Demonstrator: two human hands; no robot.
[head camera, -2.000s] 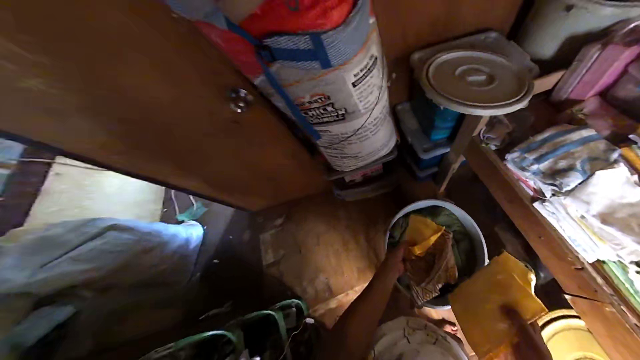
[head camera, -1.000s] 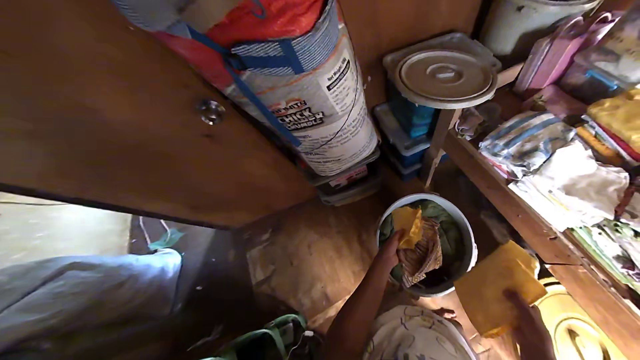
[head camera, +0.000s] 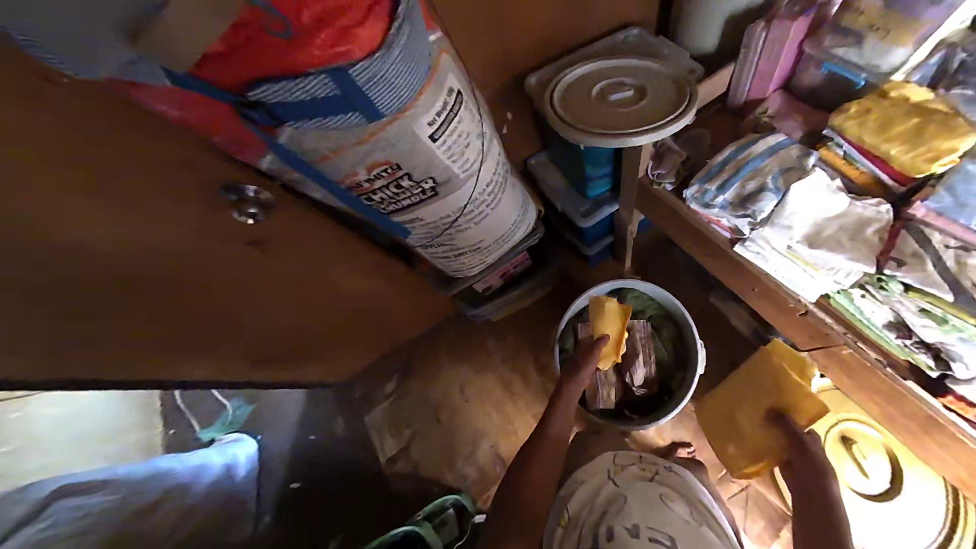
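A small folded yellow cloth (head camera: 609, 324) is pinched in my left hand (head camera: 589, 360), above the opening of a round white bucket (head camera: 698, 366). Inside the bucket lie a dark green cloth (head camera: 662, 316) and brownish patterned folded fabric (head camera: 639, 358). To the right of the bucket, my right hand (head camera: 793, 442) grips a larger folded yellow cloth (head camera: 751, 412), held over a yellow lidded container.
Shelf with folded cloths (head camera: 820, 221) at right; yellow container lid (head camera: 862, 457) below it. A round lid (head camera: 624, 95) tops stacked bins behind the bucket. A large feed sack (head camera: 457, 175) stands by the wooden door (head camera: 191, 282). Green object (head camera: 438, 522) at the bottom.
The brownish patterned fabric, earlier hanging by my left hand, now lies in the bucket. The small yellow cloth remains in my left hand, the larger one in my right.
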